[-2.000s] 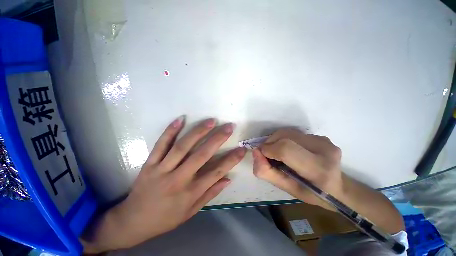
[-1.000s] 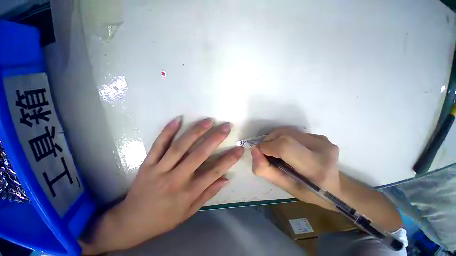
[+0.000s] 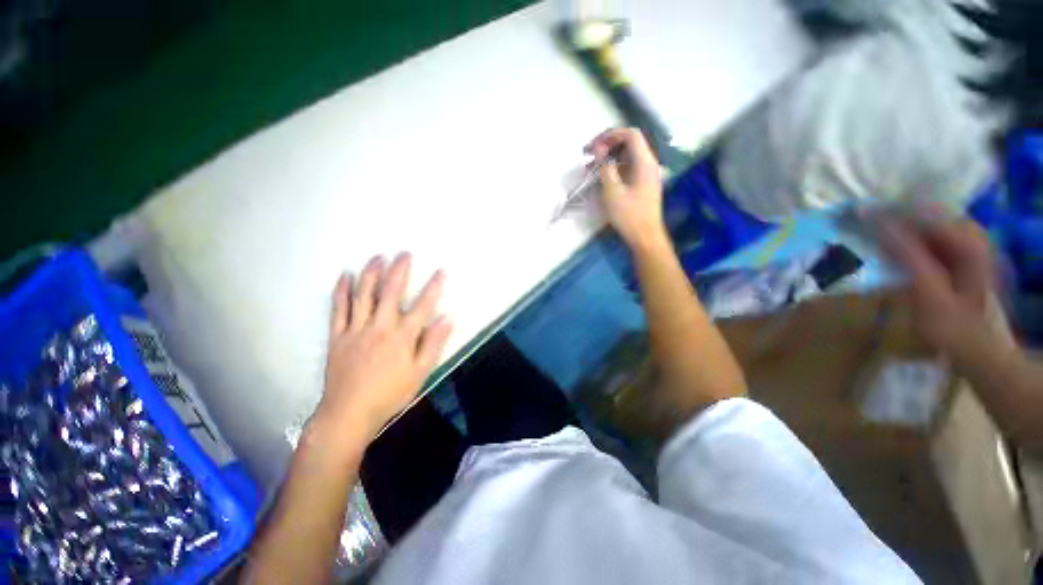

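My left hand (image 3: 383, 331) lies flat on the white board (image 3: 377, 171), fingers spread, with nothing in it. My right hand (image 3: 629, 189) is over the board's right part, closed on a thin pen (image 3: 583, 190) whose tip points down and left. The pen is blurred, and I cannot tell whether it touches the board. No paper slip can be made out under it. The blue bin (image 3: 246, 503) at the left is full of loose silver metal parts (image 3: 92, 469).
A mallet (image 3: 623, 91) lies on the board beyond my right hand, blurred. A green surface (image 3: 229, 80) runs behind the board. A brown carton (image 3: 823, 423) stands at the right. Another person's hand (image 3: 949, 274) is above it, and a grey-white sleeve or cloth (image 3: 858, 126) is at upper right.
The view has swung and widened, showing the bin's contents, the carton and another person's hand. My right hand with the pen has moved away from my left hand, towards the mallet.
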